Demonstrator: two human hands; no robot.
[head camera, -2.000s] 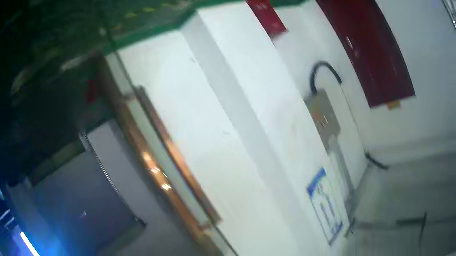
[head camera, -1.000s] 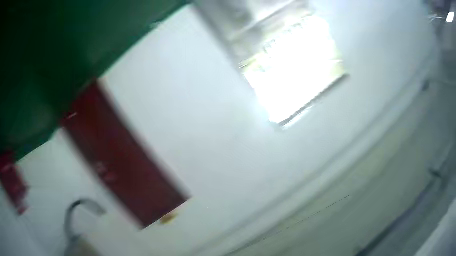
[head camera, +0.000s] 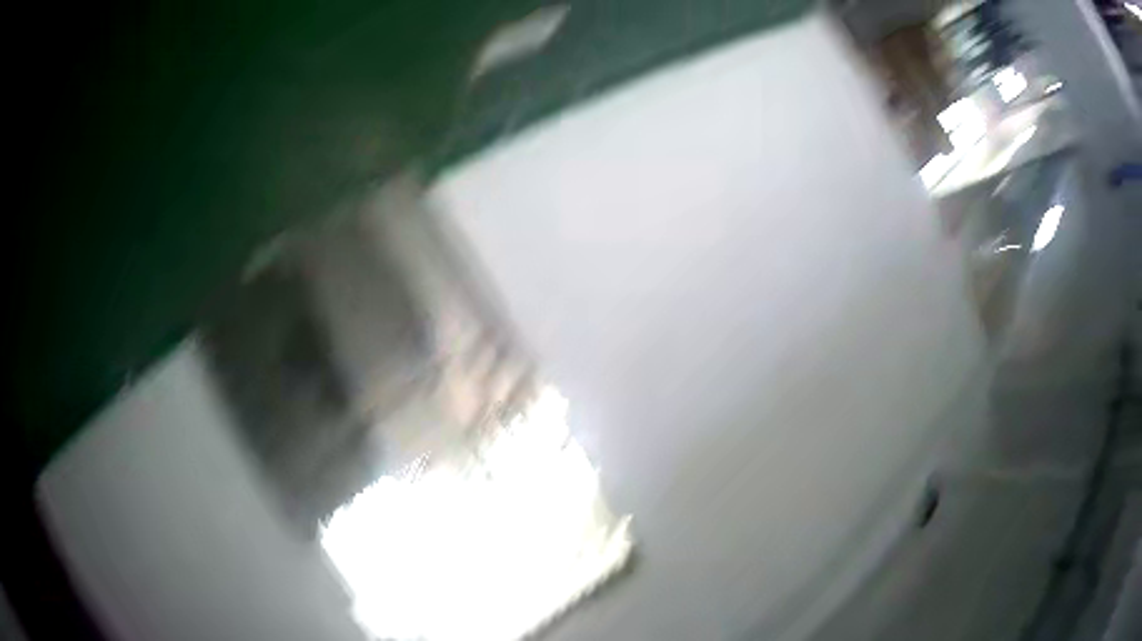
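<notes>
Neither of my hands is in the picture, and no held item shows. The view is tilted and blurred. A white wall (head camera: 726, 251) fills the middle. An opening or window (head camera: 363, 326) in the wall shows grey and brownish shapes, with a strongly glaring white area (head camera: 476, 538) at its lower end. What lies behind it cannot be told.
Green floor (head camera: 188, 150) lies at the upper left, with a pale patch (head camera: 520, 44) on it. A second opening with bright reflections (head camera: 1002, 138) is at the upper right. A greyish ceiling or upper surface (head camera: 1002, 538) runs along the lower right.
The view has swung along the wall. The dark red panel has left the picture, the glaring opening has moved to the lower left, and another bright opening has appeared at the upper right.
</notes>
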